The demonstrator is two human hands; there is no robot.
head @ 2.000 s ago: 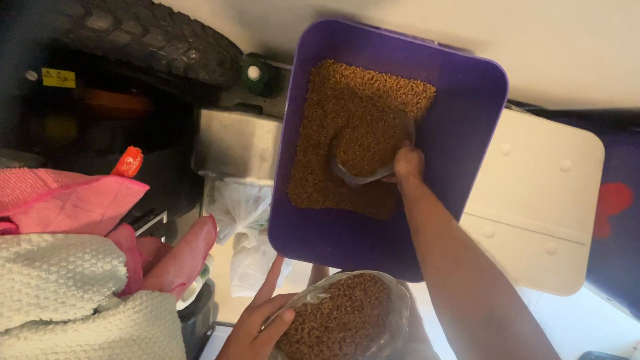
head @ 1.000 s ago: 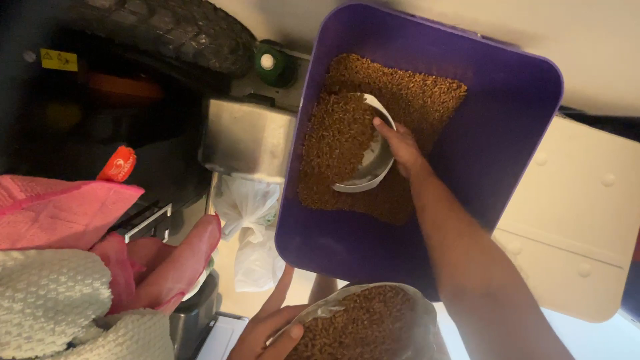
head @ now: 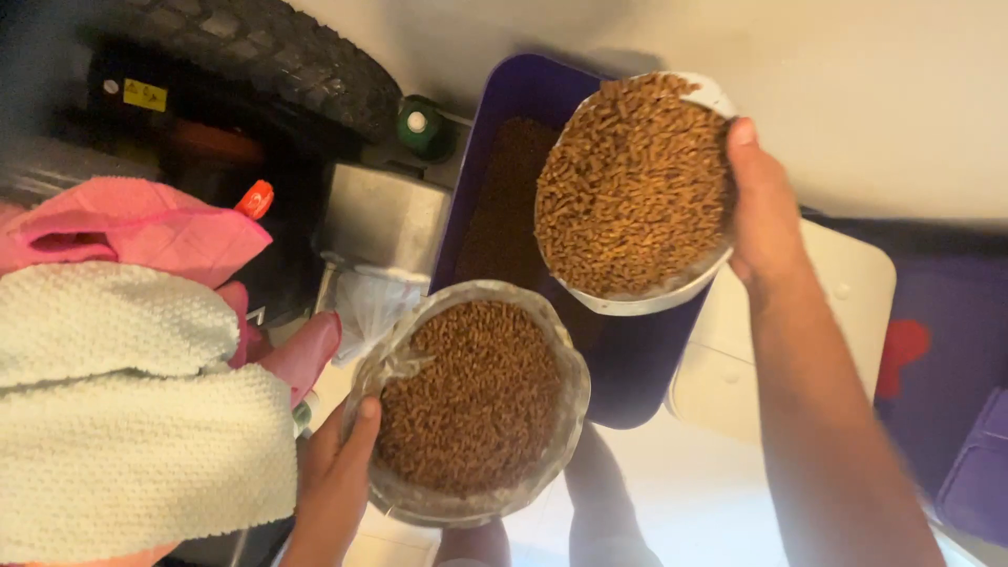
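Observation:
My right hand (head: pixel 760 209) grips the rim of a white bowl (head: pixel 638 189) heaped with brown pellets, raised above a purple plastic bin (head: pixel 638 378). More pellets (head: pixel 508 197) lie inside the bin, in shadow. Lower and to the left, my left hand (head: pixel 346 457) holds a second container (head: pixel 472 402), a round one with a clear plastic bag lining it, also filled with brown pellets. That container overlaps the bin's near edge in view. The fingers under both containers are hidden.
Pink and white cloths (head: pixel 142 425) hang at the left, below a knobby black tire (head: pixel 315 63). A metal box (head: pixel 382 216) and a clear plastic bag (head: pixel 370 307) stand left of the bin. A cream lid (head: pixel 724 378) lies at its right, beside a dark purple surface (head: pixel 937 307).
My right hand has lifted the white bowl, heaped with pellets, out of the purple bin. My left hand's lined container now shows more fully beside it.

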